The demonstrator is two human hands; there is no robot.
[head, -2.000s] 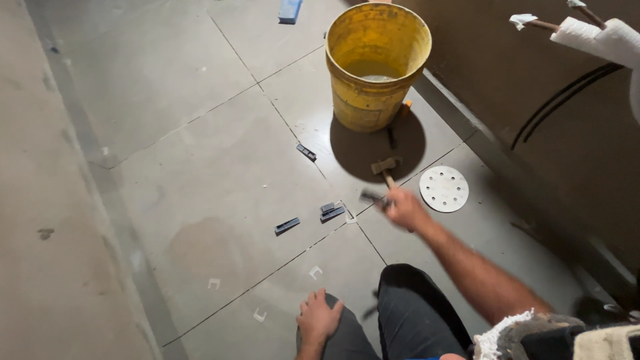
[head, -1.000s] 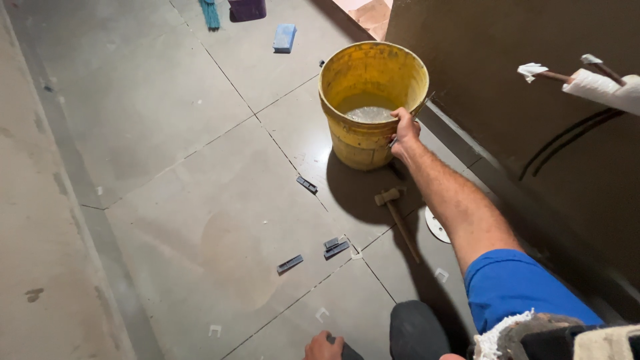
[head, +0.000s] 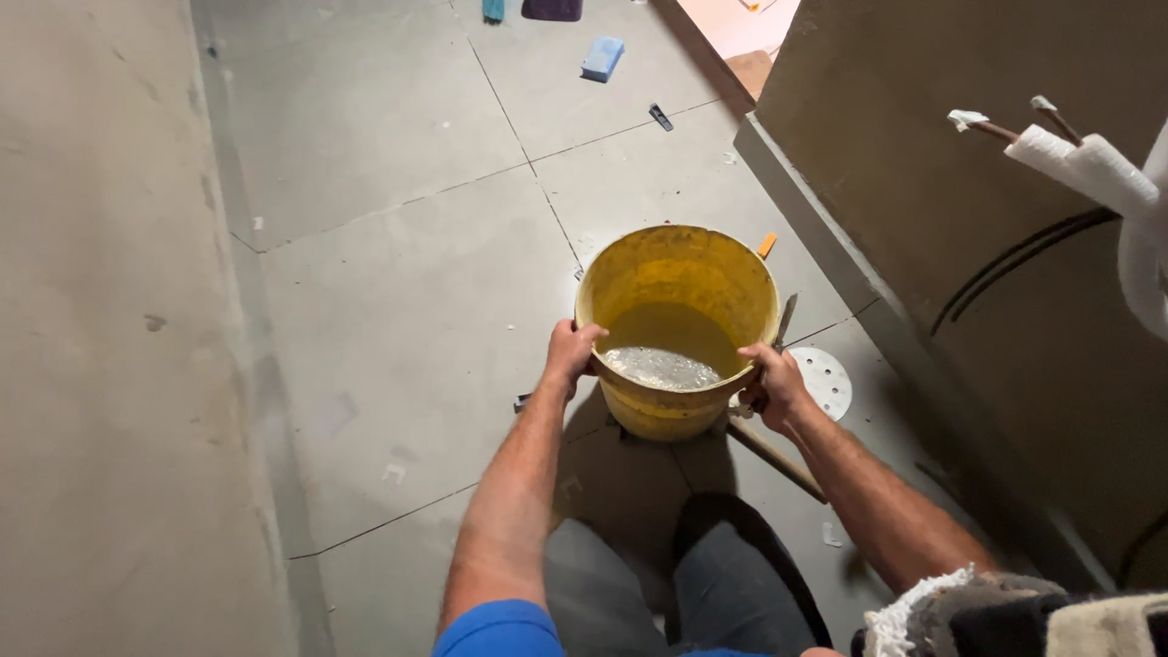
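A yellow plastic bucket with murky liquid in its bottom is tilted toward me in front of my legs. My left hand grips its rim on the left, thumb over the edge. On the right, my right hand holds the rim in the same way. A mallet's wooden handle lies on the floor beneath my right wrist; its head is mostly hidden by the bucket and hand. Beside that hand lies a round white sanding disc with holes.
Grey floor tiles carry a blue sponge, a dark tile-levelling wedge and small white clip pieces. Walls stand left and right. From the right wall project copper pipes in white foam insulation and black cables.
My right hand first held the mallet, then let it go and took the bucket's rim. Now my left hand has left my knee and grips the rim too. The bucket has come nearer to me.
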